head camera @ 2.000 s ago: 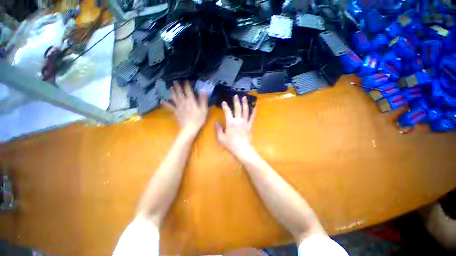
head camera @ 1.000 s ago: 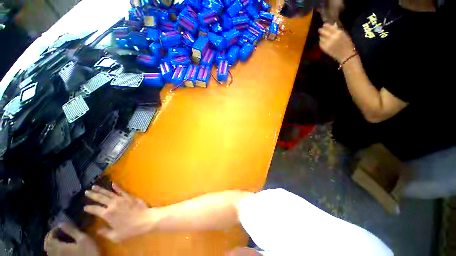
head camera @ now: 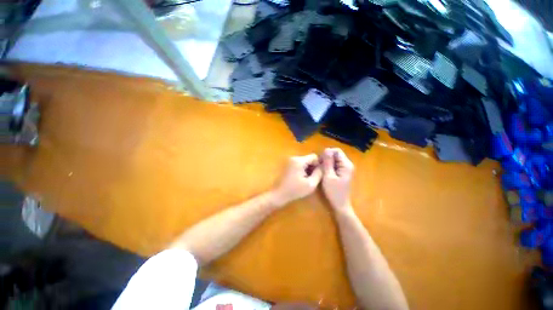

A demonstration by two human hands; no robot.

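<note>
My left hand [head camera: 300, 177] and my right hand [head camera: 337, 172] are side by side over the orange-brown table [head camera: 242, 169], close together or touching. The fingers of both are curled in. A small dark spot shows at my left fingers; I cannot tell if it is a gap or a small thing, nor if either hand pinches something. Just beyond the fingertips, a black plate [head camera: 350, 130] lies flat at the front edge of a large heap of grey-black perforated plates [head camera: 364, 94]. One paler plate [head camera: 316, 105] lies on the heap's front.
Blue wrapped blocks [head camera: 530, 163] are piled at the right, beside the plates. A pale metal bar [head camera: 170, 51] slants down to the table's back edge, in front of a white surface [head camera: 121, 48]. A shiny metallic object [head camera: 24, 115] is at the far left edge.
The view has swung back left from the blue blocks and the other person. My hands, spread at the heap's edge before, are now drawn back from it, together, with fingers curled.
</note>
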